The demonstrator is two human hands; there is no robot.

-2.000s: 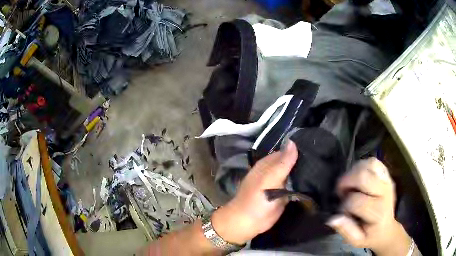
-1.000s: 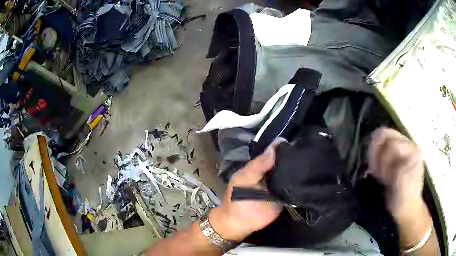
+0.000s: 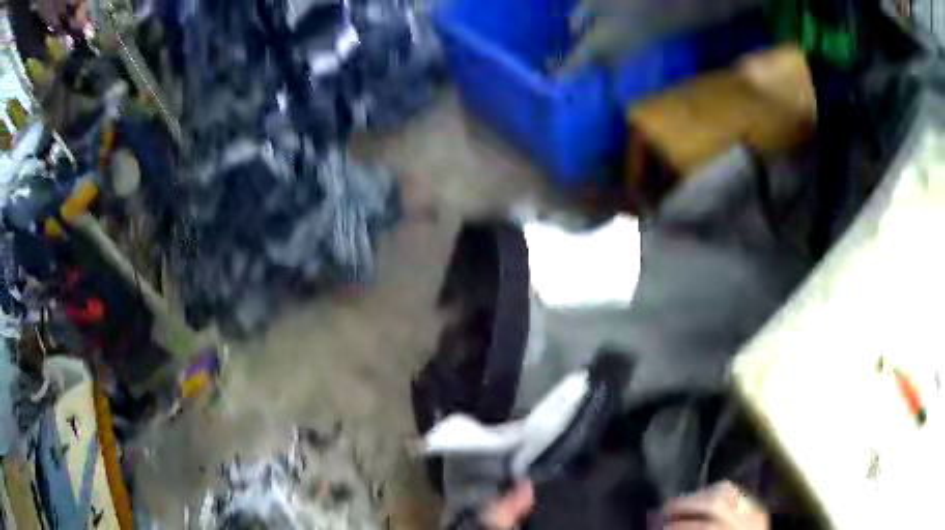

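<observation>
The part-sewn black and grey denim garment (image 3: 684, 311) lies in front of me, blurred. Its black waistband (image 3: 508, 321) curves along the left side, beside a white cloth flap (image 3: 582, 261). A narrow white strip (image 3: 554, 422) runs beside a black piece, with a loose pale end pointing left. My left hand (image 3: 508, 505) shows only as a blurred thumb or fingertip on the garment, below the white strip; the rest is hidden or cut off. My right hand (image 3: 715, 509) is cut off by the bottom edge, its knuckles over the dark cloth; what it holds is hidden.
A worn cream table (image 3: 829, 373) with a small orange item (image 3: 909, 395) stands at right. A blue tub (image 3: 560, 114) and a wooden bench (image 3: 715, 114) are at the back. Denim heaps (image 3: 280, 228) lie at upper left, pale trimmings (image 3: 264, 497) on the floor. Green clothing (image 3: 826, 31) shows at top right.
The view has tilted up, so the garment and hands sit lower and the tub and bench show. The right hand is now lower left relative to the table. The black strip at my left hand is out of sight.
</observation>
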